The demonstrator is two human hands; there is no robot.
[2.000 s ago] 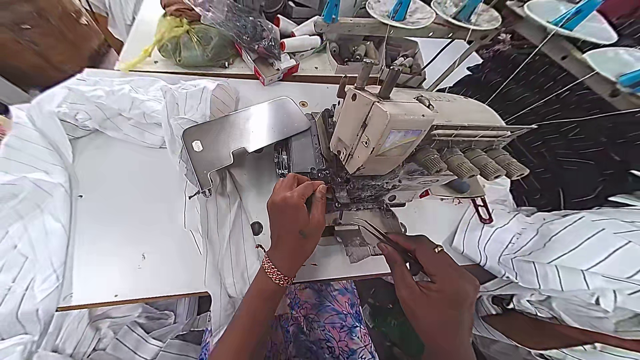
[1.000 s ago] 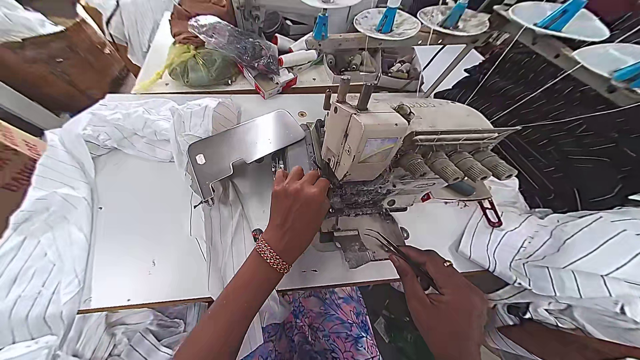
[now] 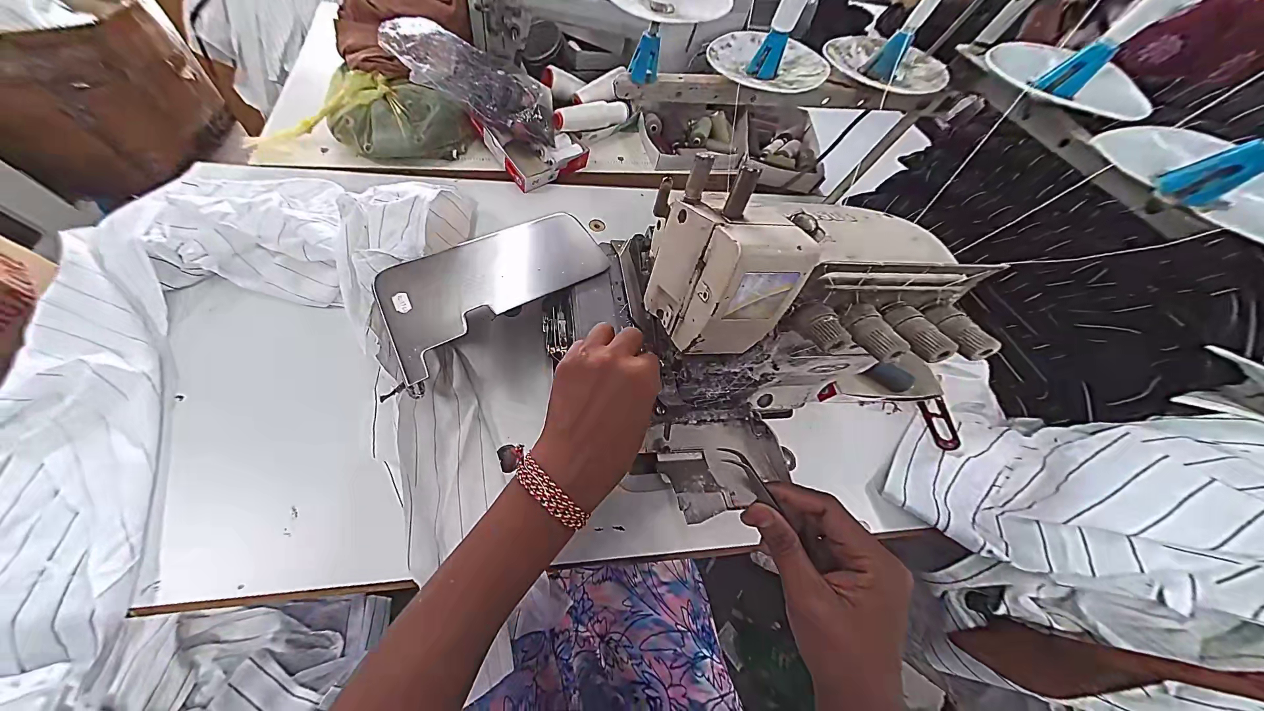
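Note:
A cream overlock sewing machine (image 3: pixel 736 267) stands on the white table, lint around its needle area. My left hand (image 3: pixel 600 415), with a braided cord bracelet at the wrist, reaches in at the machine's left side; its fingertips are hidden, so what they touch cannot be told. My right hand (image 3: pixel 839 583) holds dark metal tweezers (image 3: pixel 755 479), their curved tips apart over the front looper cover (image 3: pixel 696 484), which hangs swung down. Left of the head, a shiny metal cover plate (image 3: pixel 494 276) is swung outward.
White striped fabric (image 3: pixel 89 395) lies along the table's left side, with more (image 3: pixel 1106 504) at right. Behind the machine are thread cones (image 3: pixel 592 117), a box of small spools (image 3: pixel 780 143) and a green bundle in a bag (image 3: pixel 395 118). Threads run from the stand with white discs (image 3: pixel 768 61).
The tweezers and my right hand have drawn back from the machine's needle area since two seconds ago. My left hand remains at the machine's left side, its fingers now bunched closer to the head.

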